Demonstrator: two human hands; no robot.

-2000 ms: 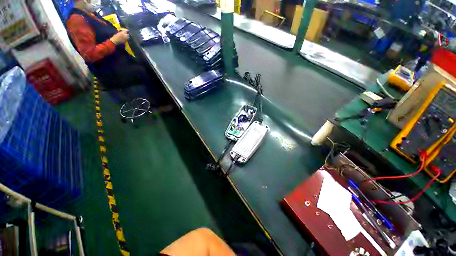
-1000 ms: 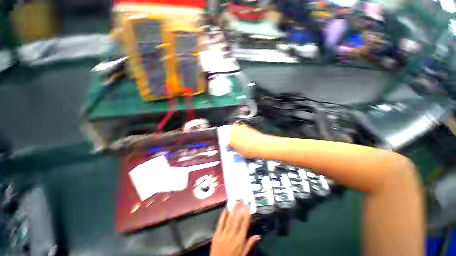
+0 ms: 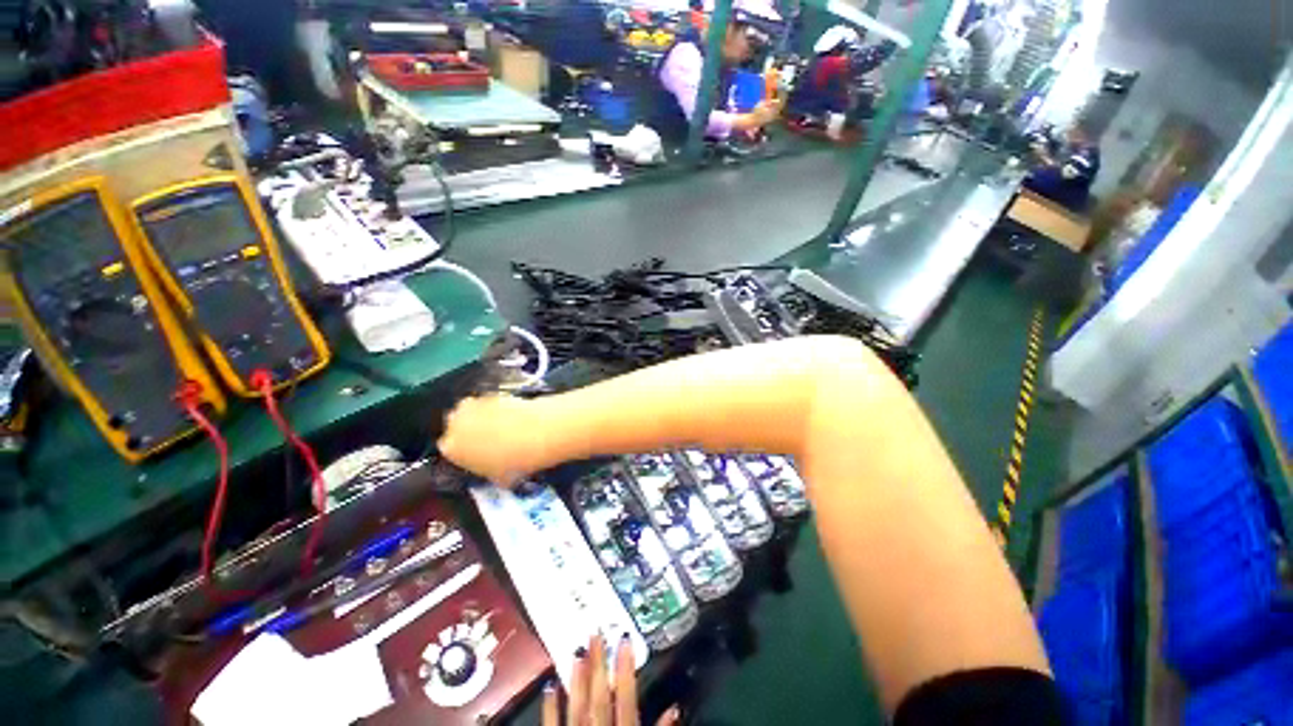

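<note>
A white power strip (image 3: 556, 567) lies along the right side of the dark-red test box (image 3: 496, 672). My right hand (image 3: 496, 437) is at the strip's far end, with its arm reaching across from the right. Its fingers are bunched by a dark object, and I cannot tell what they hold. My left hand (image 3: 603, 687) is cut off by the bottom edge. Its fingers are spread on the strip's near end and hold nothing visible. Several open units with circuit boards (image 3: 631, 557) lie in a row right of the strip, partly behind my right forearm.
Two yellow-edged multimeters (image 3: 227, 291) stand on the green shelf (image 3: 404, 372) at left, with red leads running down. White rear power strips (image 3: 348, 227) are behind. Black cords (image 3: 610, 315) are heaped beyond my arm. Blue bins (image 3: 1205, 489) are at right. A person (image 3: 688, 85) sits far back.
The view has swung right from the bench with two units and the aisle to the test box and unit row. Both hands remain at opposite ends of the strip since one second ago.
</note>
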